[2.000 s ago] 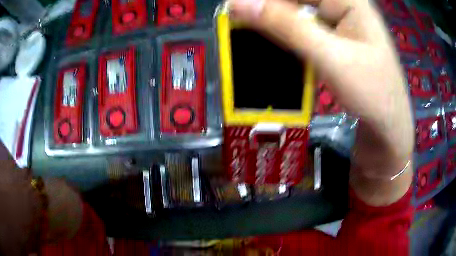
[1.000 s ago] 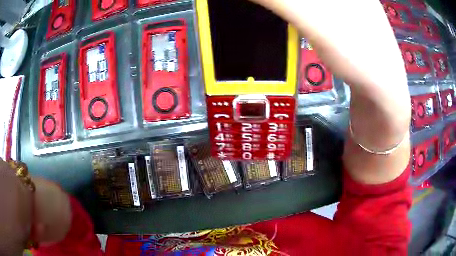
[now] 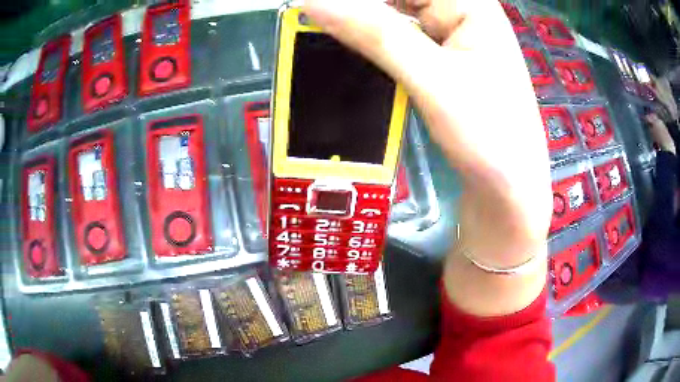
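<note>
My right hand holds a red keypad phone upright by its top, front facing me. The thumb lies over the upper corner of its yellow screen surround. The screen is black. Behind it is a blister tray with red phones lying face down in pockets. Several battery packs with white strips lie side by side along the near edge. Only a blurred bit of my left arm shows at the bottom left corner; the fingers are out of the picture.
At the right, a side tray holds more red phones. Another person's hand and dark sleeve show at the far right edge. A yellow line is on the floor at the lower right.
The view has turned to the right, so tray and batteries sit further left. The phone stays in my right hand, its screen still black. My left arm has slipped mostly out of view.
</note>
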